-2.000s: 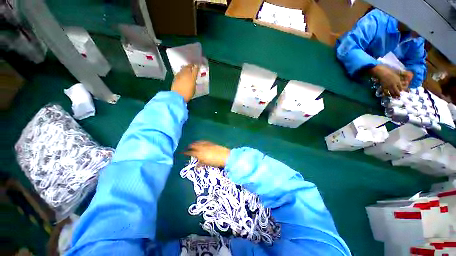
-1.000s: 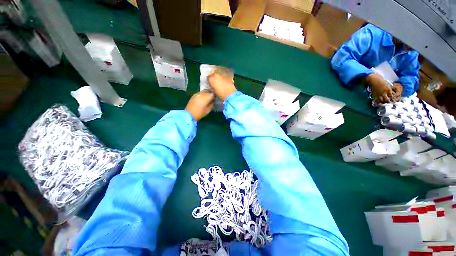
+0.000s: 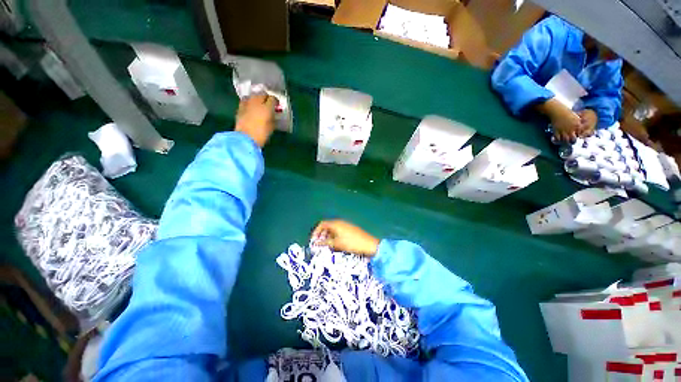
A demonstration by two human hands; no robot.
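White open retail boxes stand in a row on the green line. My left hand [image 3: 256, 119] is at one box [image 3: 282, 89], with its fingers on the front by the open mouth; the hand hides part of the box. A box [image 3: 344, 127] with its flap up stands just to the right, touched by neither hand. My right hand [image 3: 343, 237] is at the top edge of a heap of small white coiled cables [image 3: 347, 298] on the green surface. Its fingertips are pinched on a cable there.
A clear bag of cables [image 3: 82, 239] lies at left, by a crumpled white wrapper [image 3: 114, 149] and a metal post [image 3: 101, 78]. Red-banded cartons [image 3: 597, 332] are piled at lower right. A person [image 3: 564, 67] opposite handles white cylinders [image 3: 605, 158]. An open brown carton [image 3: 467, 30] is behind.
Both hands were together at one box. My left hand is now at the neighbouring box to the left, and my right hand has come back to the cable heap. The boxes have shifted right.
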